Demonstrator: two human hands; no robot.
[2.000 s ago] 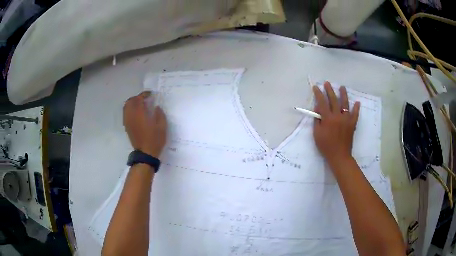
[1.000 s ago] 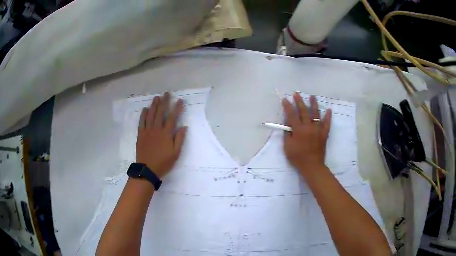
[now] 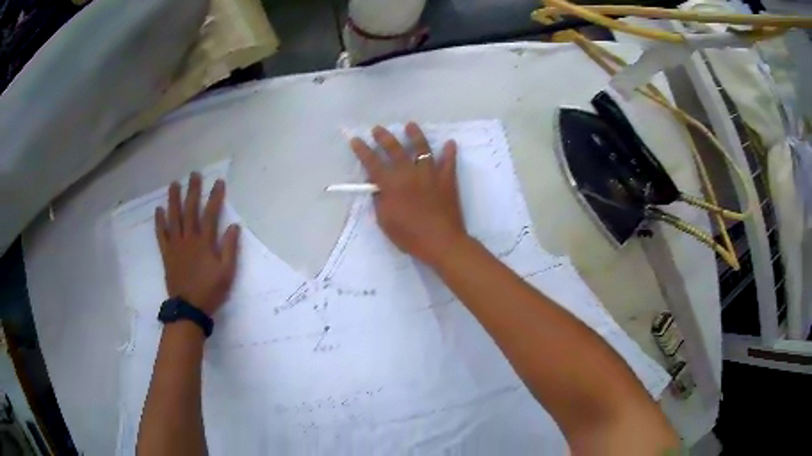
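Note:
The white paper pattern (image 3: 383, 343) lies flat in front of me, with a V neck, printed lines and lettering. Whether a cloth panel lies under it I cannot tell. My left hand (image 3: 195, 249) lies flat with fingers spread on the left shoulder part and holds nothing. My right hand (image 3: 414, 200) lies flat with fingers spread on the right shoulder part, beside the V neck. A slim white marker pen (image 3: 349, 188) sticks out to the left from under my right hand, its tip over the neck opening.
The black steam iron (image 3: 614, 169) rests at the right with yellow hoses (image 3: 708, 125). Two small patterned blocks (image 3: 666, 334) lie at the right edge. A padded form (image 3: 98, 80) is at far left, a white rack (image 3: 757, 205) at right.
My left hand has moved from the pattern's left edge onto its left shoulder and lies flat. The view has shifted to the right. My right hand stays on the right shoulder with the pen.

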